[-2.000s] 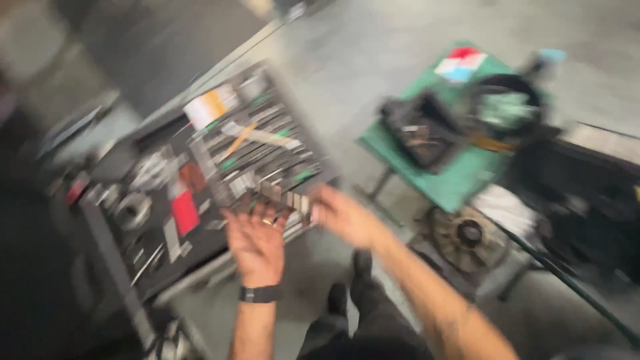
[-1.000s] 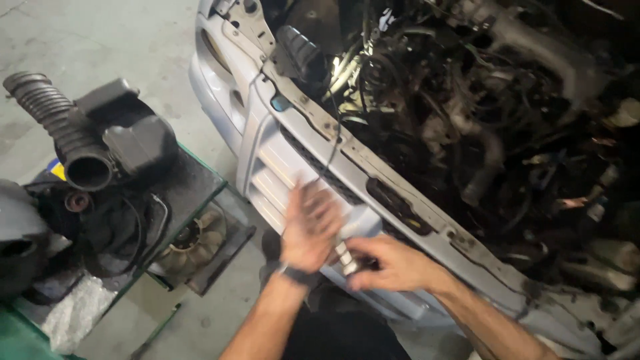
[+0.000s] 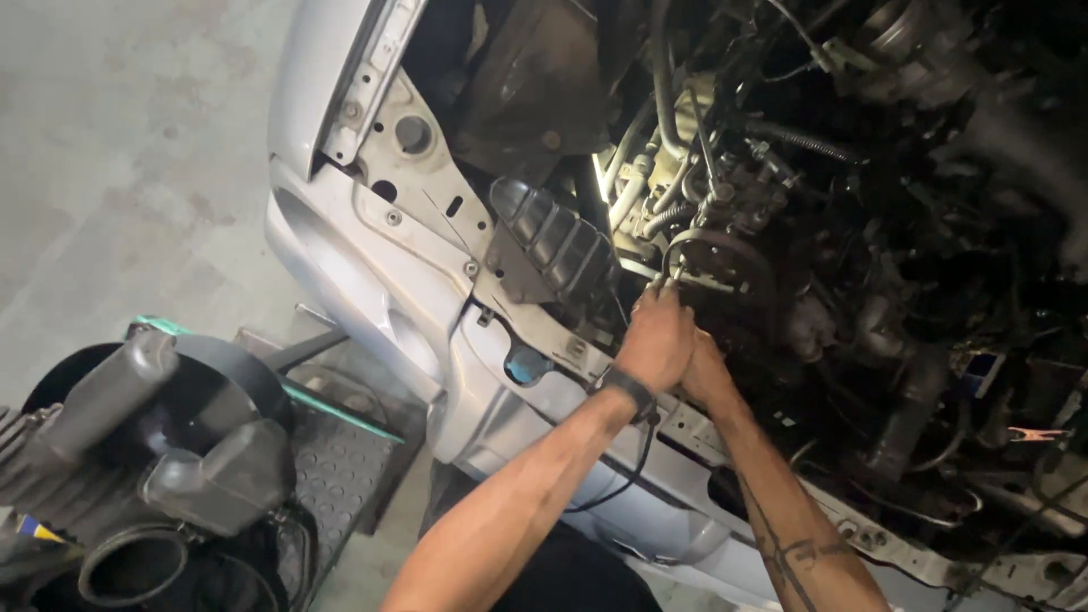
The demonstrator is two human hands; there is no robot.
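Both my hands reach together over the front panel [image 3: 544,336] of a car into its engine bay. My left hand [image 3: 656,340], with a dark band at the wrist, has its fingertips at the lower end of a curved dark belt or hose [image 3: 718,240]. Close against it on the right is my right hand [image 3: 707,370], its fingers mostly hidden behind the left. Whether either hand holds something cannot be made out. Lit metal pipes [image 3: 629,200] lie just above the fingertips, and a ribbed black plastic duct [image 3: 552,234] is to their left.
A silver bumper [image 3: 340,289] and the front panel run beneath my forearms. At the lower left, a table with a studded mat [image 3: 340,476] bears black air intake parts [image 3: 225,480]. A thin black cable [image 3: 637,467] hangs by my left wrist. An orange clamp [image 3: 1037,434] lies at the right.
My hands have moved from above the front grille into the engine bay. Two seconds ago they were at a tray of tools, and one second ago a small metallic item was at my right hand.
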